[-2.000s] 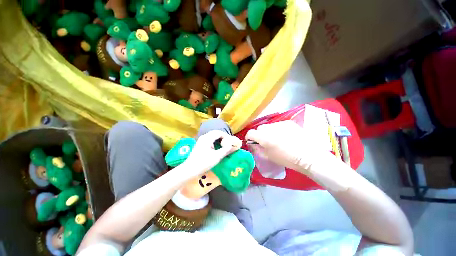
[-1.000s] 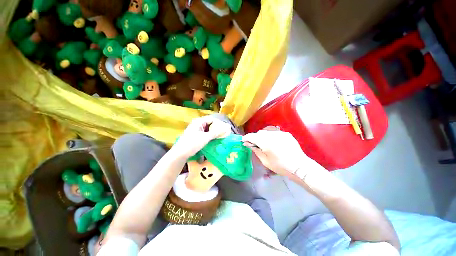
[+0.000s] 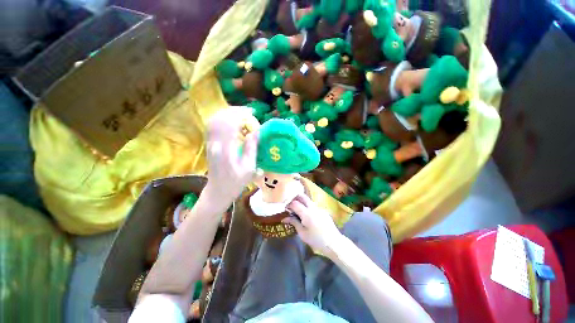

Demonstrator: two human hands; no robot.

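Note:
A plush toy [image 3: 287,148] with a green top, a pale smiling trunk and a brown pot is held upright above my knees. My left hand [image 3: 231,148] is blurred and grips the green foliage at the toy's left side, with a small yellow piece showing at its fingers. My right hand [image 3: 312,221] holds the brown pot [image 3: 272,227] at its right side, by the white fluffy ring. A small dark thing shows at my right fingers; I cannot tell what it is.
A yellow-rimmed sack [image 3: 435,189] full of plush toys stands ahead. An open carton [image 3: 129,252] with some toys is at left, partly behind my left arm. Another carton [image 3: 116,94] stands at upper left. A red stool [image 3: 466,252] at right bears paper [image 3: 512,262] and thin tools.
The view has swung left and up. The toy was lying tilted on my lap and is now raised upright. My right hand has moved from the green top to the pot.

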